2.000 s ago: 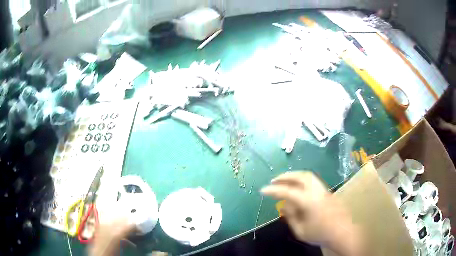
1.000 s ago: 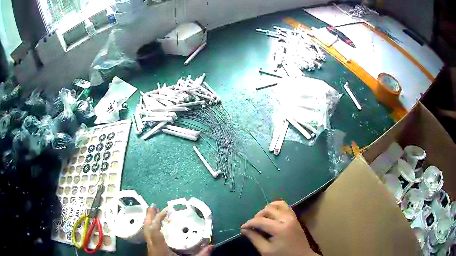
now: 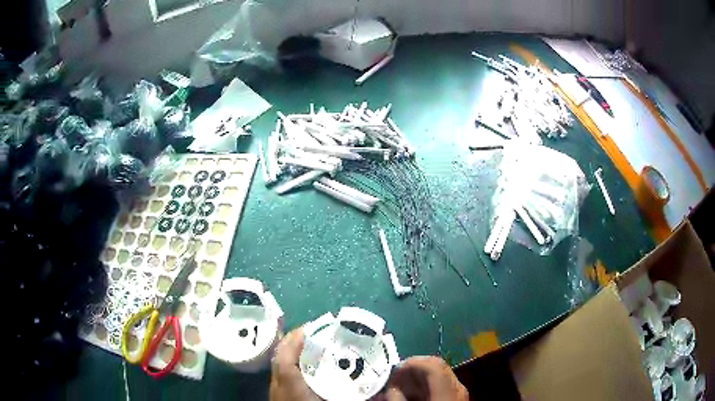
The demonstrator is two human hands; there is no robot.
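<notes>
A white round plastic housing (image 3: 362,345) is at the bottom centre, its open side with cutouts facing up. My left hand (image 3: 291,368) grips its left rim. My right hand (image 3: 427,379) is at its lower right side, fingers curled and partly cut off by the bottom edge; whether it holds anything is hidden. A second white housing (image 3: 240,333) stands to the left on the bench. A pile of white antennas (image 3: 333,145) with thin dark leads (image 3: 415,227) lies behind, and one loose antenna (image 3: 390,262) lies nearer.
A punched tray (image 3: 227,211) at left carries black rings (image 3: 183,226), pale rings (image 3: 117,301) and scissors (image 3: 162,341). Black wrapped parts (image 3: 86,149) are far left. A bag of antennas (image 3: 541,196) and tape roll (image 3: 655,185) are right. A cardboard carton (image 3: 584,348) with housings stands lower right.
My right hand has come left from beside the carton to the housing. My left hand stays at the housing's left side. The view has shifted, moving the bench items rightward in the picture.
</notes>
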